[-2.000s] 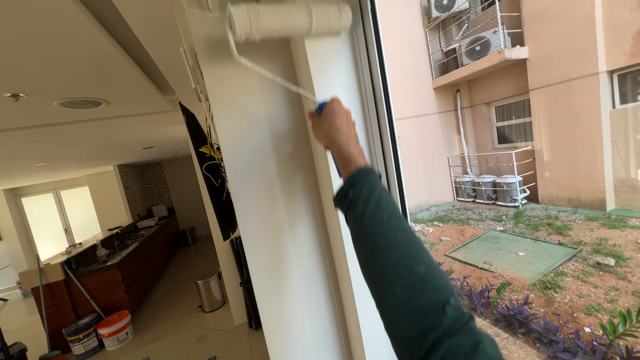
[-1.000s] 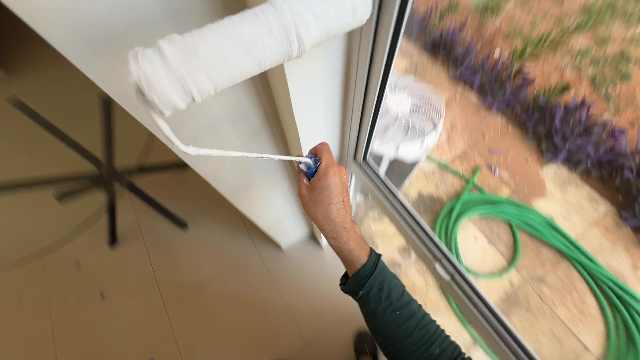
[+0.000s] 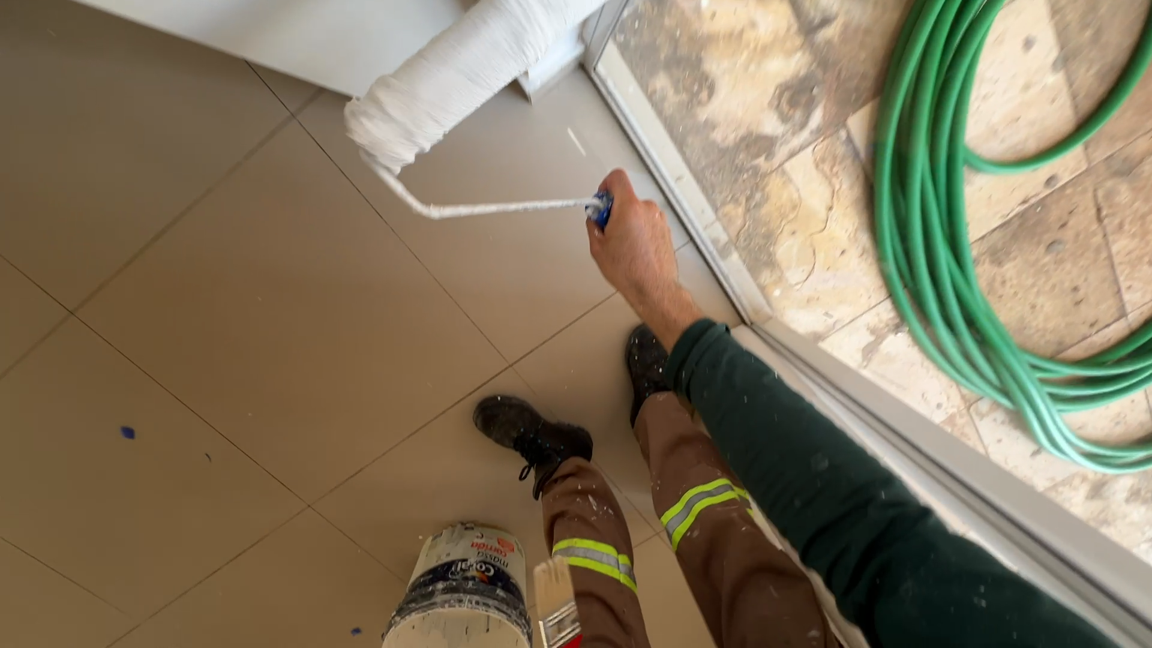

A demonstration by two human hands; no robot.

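Note:
My right hand (image 3: pixel 634 238) is closed around the blue handle of a paint roller (image 3: pixel 463 81). The roller's fluffy white sleeve lies up and to the left of the hand, joined by a white-coated wire frame, and overlaps the lower edge of the white wall in the view; whether it touches is unclear. My left hand is out of sight. At the bottom, a flat paintbrush (image 3: pixel 556 601) with pale bristles, a metal ferrule and a red part shows beside a paint-smeared plastic bucket (image 3: pixel 472 562). What holds the brush is hidden.
Large beige tiles (image 3: pixel 225 297) cover the floor, with small blue scraps on them. My black boots (image 3: pixel 531 432) stand near the metal door or window track (image 3: pixel 679 180). Beyond it, a coiled green hose (image 3: pixel 927 225) lies on stone paving.
The view has swung down from wall and window to the floor. My right hand still grips the roller, which was high against the wall two seconds ago. Bucket and paintbrush have come into view.

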